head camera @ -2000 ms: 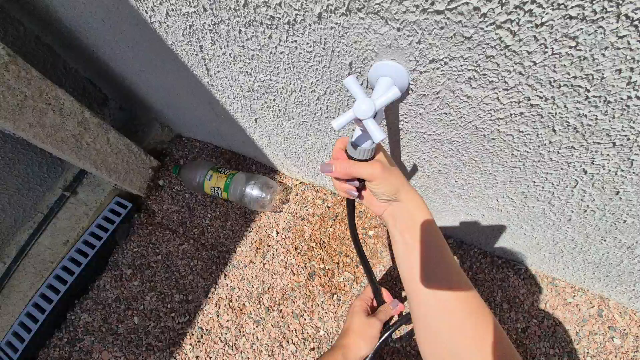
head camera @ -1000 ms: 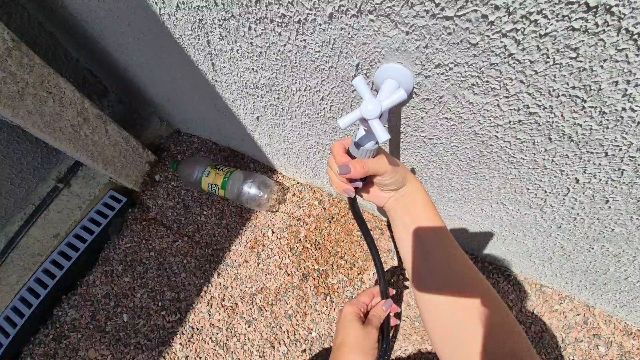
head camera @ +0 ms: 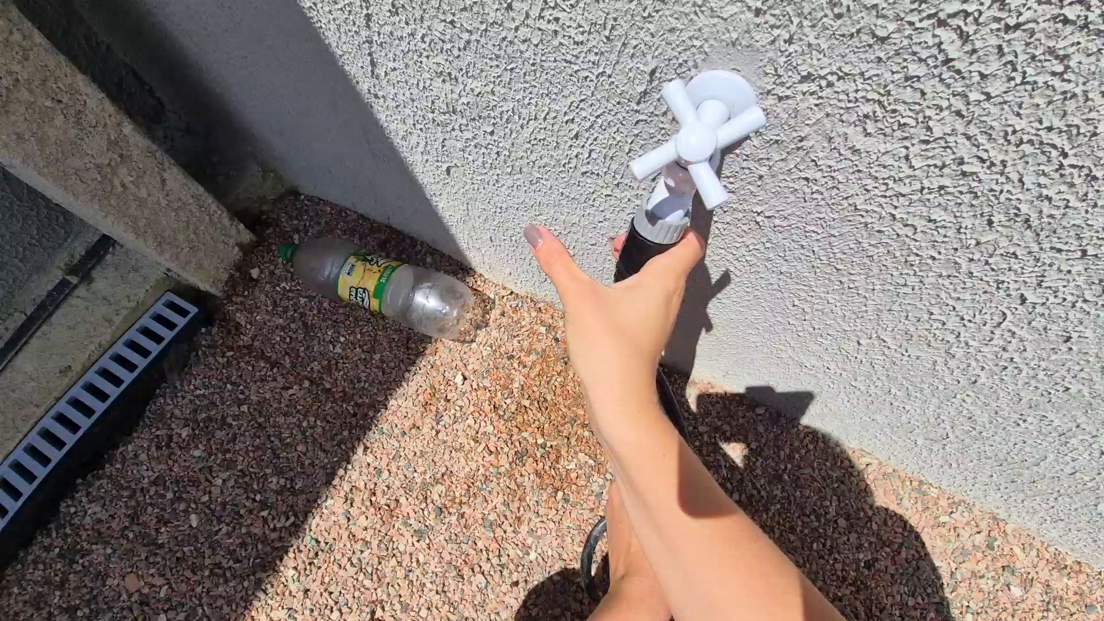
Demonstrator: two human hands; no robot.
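A white plastic tap with a cross handle sticks out from the wall. Under its spout is a grey threaded collar, joined to a black hose connector. My right hand is around the connector, fingers curled behind it, one fingertip showing at its left side, thumb raised and apart. Lower down, my left hand is mostly hidden behind my right forearm; its fingers and what they touch do not show. The black hose runs down behind that forearm, with a loop visible at the bottom.
A clear plastic bottle with a green cap lies on the reddish gravel by the rough grey wall. At the left are a slotted drain grate and a concrete beam. Shadows cross the gravel.
My right hand has turned, and its thumb has come off the connector and points up left. My left hand, earlier seen on the hose, is now mostly behind my right forearm.
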